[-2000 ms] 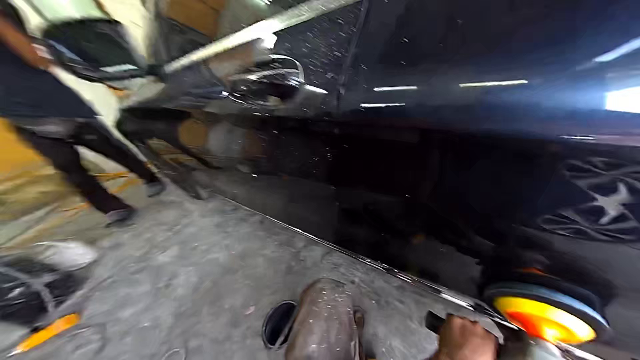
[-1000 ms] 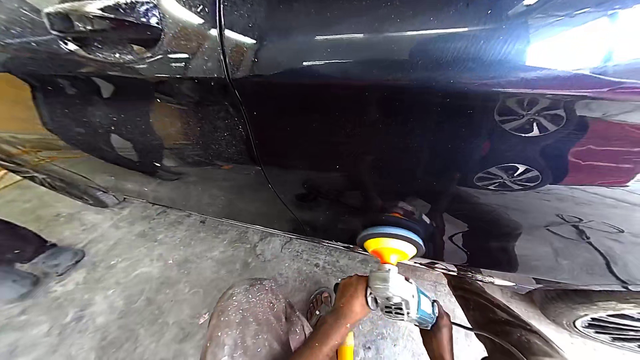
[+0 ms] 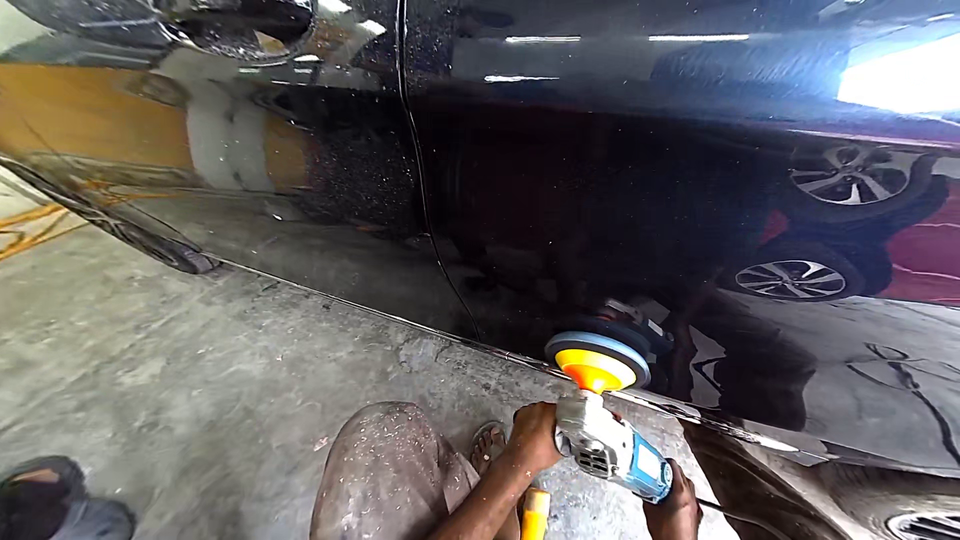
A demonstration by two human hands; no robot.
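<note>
A corded rotary polisher (image 3: pixel 619 454) with a silver head and blue body is held low beside a glossy dark car door (image 3: pixel 600 210). My left hand (image 3: pixel 536 435) is closed at the side of its head. Around the rear end of the blue body, near the cord, my right hand (image 3: pixel 675 506) is wrapped. The yellow and orange backing plate with its dark pad (image 3: pixel 598 360) is at the lower edge of the door; whether the pad touches the paint is hard to tell. White specks dot the panels left of the door seam.
Below my left forearm a yellow cylindrical object (image 3: pixel 535 514) shows. My knee (image 3: pixel 386 472) is close to the door sill (image 3: pixel 330 296). Another person's foot (image 3: pixel 64 499) stands at the lower left. A car wheel (image 3: pixel 926 521) is at the lower right corner.
The view has swung right along the car since the oldest frame. In the last second, my hands and the polisher remain low by the door's bottom edge.
</note>
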